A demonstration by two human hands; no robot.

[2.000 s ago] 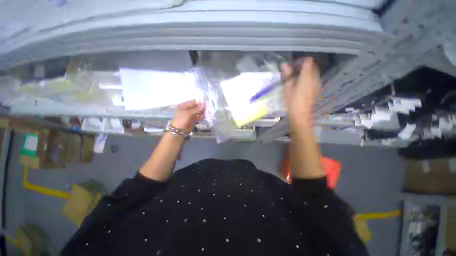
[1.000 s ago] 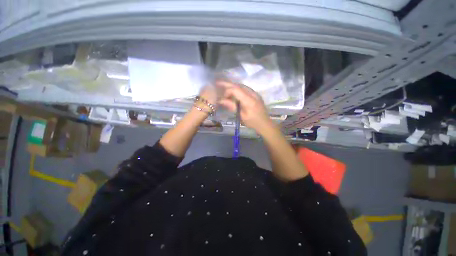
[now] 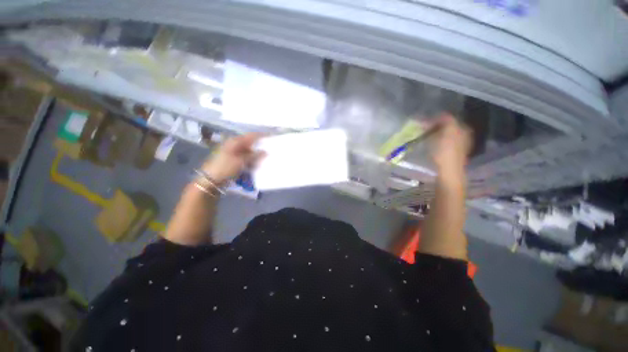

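Note:
My left hand (image 3: 236,159) holds a white card or slip (image 3: 301,159) by its left end, in front of the shelf edge. My right hand (image 3: 451,142) is blurred and holds a pen (image 3: 397,152) with a blue end, pointing down-left. A yellow-ended card or packet (image 3: 403,139) shows beside the pen; whether my right hand touches it I cannot tell. White paper sheets (image 3: 273,96) lie on the shelf behind the slip. A shiny clear bag (image 3: 365,113) lies to their right.
A grey metal shelf edge (image 3: 310,48) crosses above my hands, with a perforated upright at the right. A red-orange block (image 3: 412,246) stands on the floor behind my right forearm. Cardboard boxes (image 3: 116,216) and yellow floor lines (image 3: 76,187) are at the left. White slips (image 3: 578,221) hang on shelving at the right.
My hands were together a second ago and are now apart. My left hand has moved left and down with the white slip. My right hand has moved right with the pen. The view has tilted.

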